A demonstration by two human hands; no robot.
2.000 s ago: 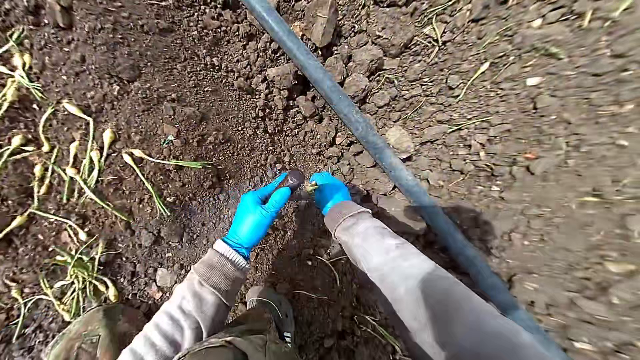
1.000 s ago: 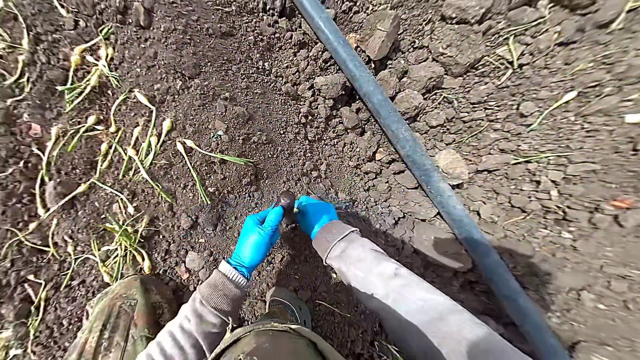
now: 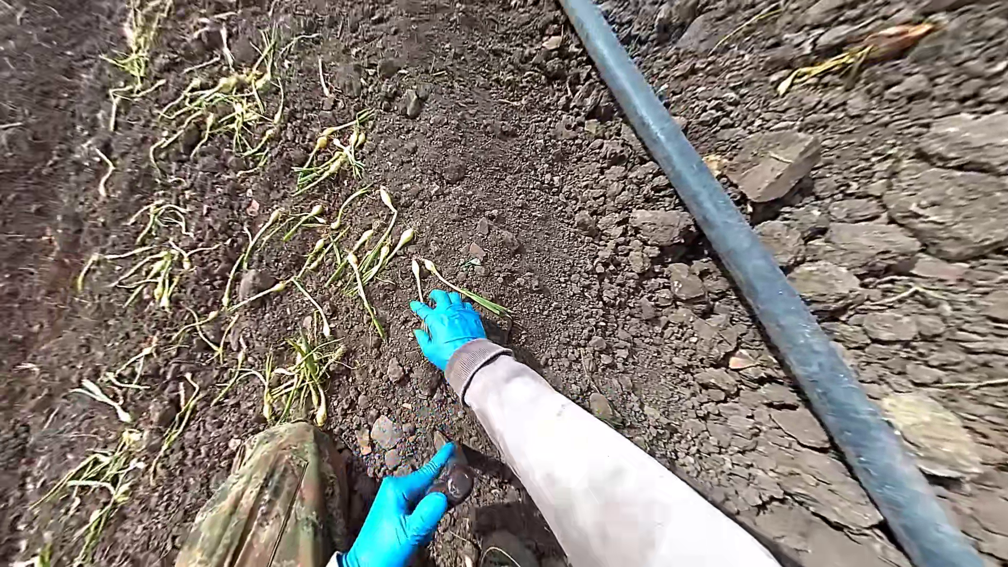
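My right hand point(image 3: 450, 324), in a blue glove, reaches across to the soil with its fingers apart, at the lower ends of two small onion seedlings point(image 3: 465, 290); whether it touches them I cannot tell. Low in the view, my left hand point(image 3: 402, 508), also gloved in blue, holds a dark rounded tool handle point(image 3: 455, 482) between thumb and fingers; the rest of the tool is hard to make out. More seedlings with pale bulbs and green leaves point(image 3: 370, 256) lie left of my right hand. Beside my knee rests a bunch of them point(image 3: 303, 378).
A grey-blue pipe point(image 3: 728, 236) runs diagonally over the ground on the right. Stones and clods point(image 3: 776, 165) lie beyond it. Further seedlings point(image 3: 228, 98) are scattered at the upper left. My knee in camouflage cloth point(image 3: 264, 504) is at the bottom.
My hands were close together near the soil; now they are apart. The right hand has moved left to the seedlings, while the left holds the dark handle lower down. The view has shifted left.
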